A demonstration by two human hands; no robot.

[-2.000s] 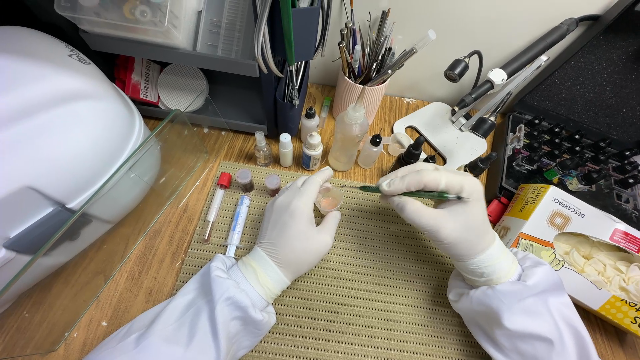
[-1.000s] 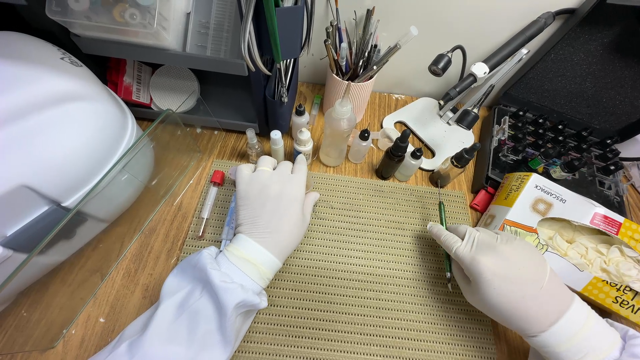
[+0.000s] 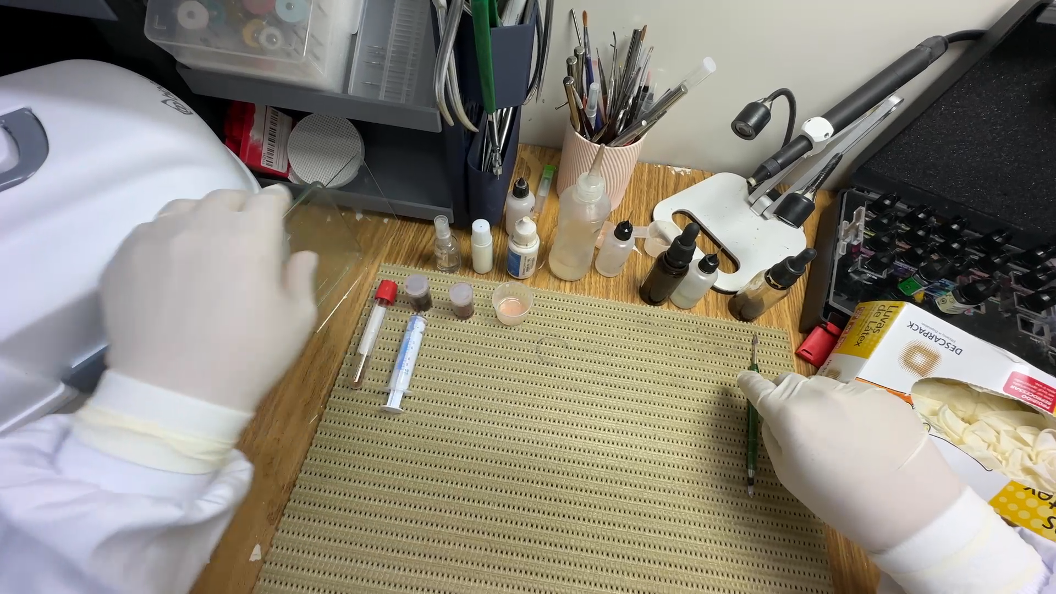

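My gloved left hand (image 3: 206,293) is blurred at the left, over a glass plate (image 3: 326,239); its fingertips are at the plate's upper edge, and whether they grip it I cannot tell. At the right of the beige woven mat (image 3: 561,462), my gloved right hand (image 3: 833,445) rests its fingertips by a green-handled spatula (image 3: 752,429) lying on the mat. Along the mat's top left are a red-capped tube (image 3: 373,330), a syringe (image 3: 404,363), two small lidded jars (image 3: 417,292) (image 3: 461,299) and a small cup of pinkish material (image 3: 512,304).
Several dropper bottles, one a dark one (image 3: 668,268), line the mat's far edge. Behind them stand a pink cup of brushes (image 3: 601,169) and a white lamp base (image 3: 734,223). A latex glove box (image 3: 949,388) is at right, a white machine (image 3: 99,148) at left.
My left hand has moved left from the small containers to the glass plate. My right hand earlier held the green spatula over the mat; now the spatula lies at the mat's right side.
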